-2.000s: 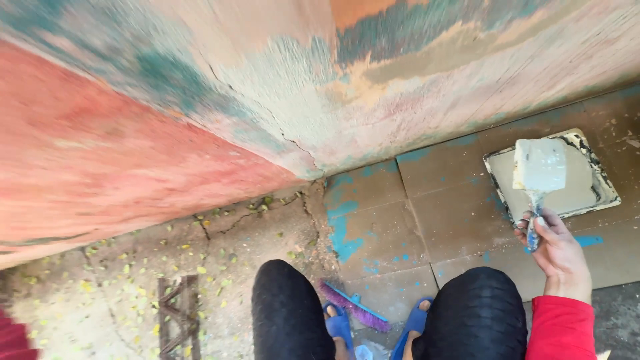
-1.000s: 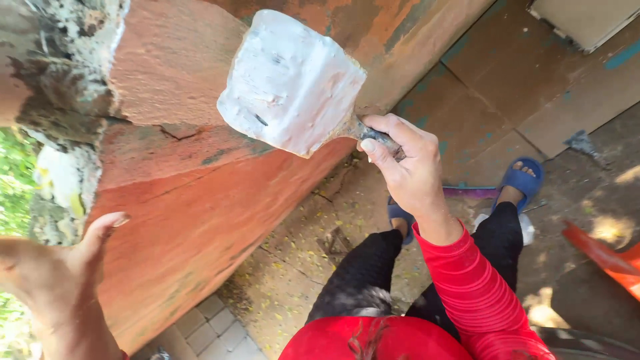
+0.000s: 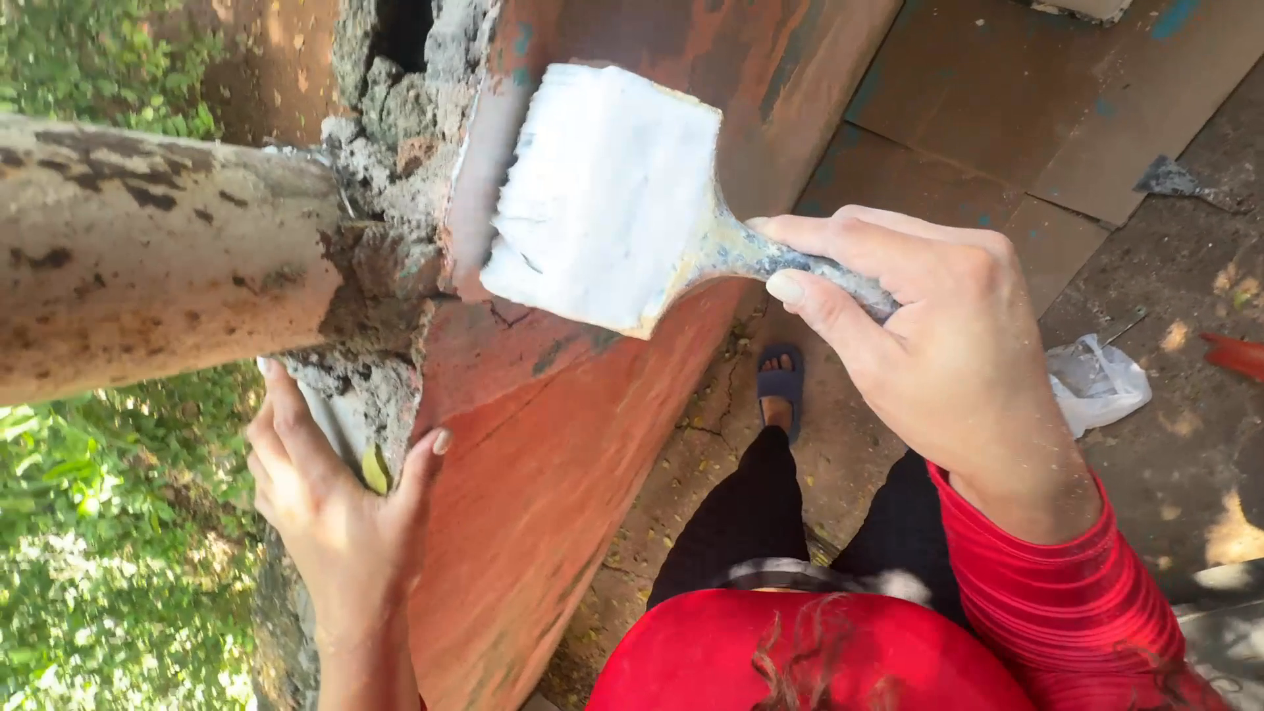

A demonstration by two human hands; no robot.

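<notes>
My right hand (image 3: 918, 326) grips the paint-spotted handle of a wide paintbrush (image 3: 612, 202), its broad head coated in thick white paint. The brush head is over the upper part of a red-orange wall (image 3: 553, 425), near its broken masonry edge; whether the bristles touch it I cannot tell. My left hand (image 3: 336, 494) rests on the rough top of the wall, thumb and fingers spread around the edge. A small yellow-green leaf (image 3: 375, 468) lies beside my left thumb.
A weathered round post (image 3: 158, 257) meets the rough masonry (image 3: 395, 178) at left, with foliage (image 3: 118, 533) beyond. Cardboard sheets (image 3: 987, 109) cover ground at upper right. A paint-marked scraper-like tool (image 3: 1170, 178), a white plastic bag (image 3: 1096, 380) and a red object (image 3: 1234, 355) lie at right.
The brush was over a tray on the cardboard two seconds ago and is now at the wall's upper part. My left hand, raised at the left a second ago, has come onto the wall top.
</notes>
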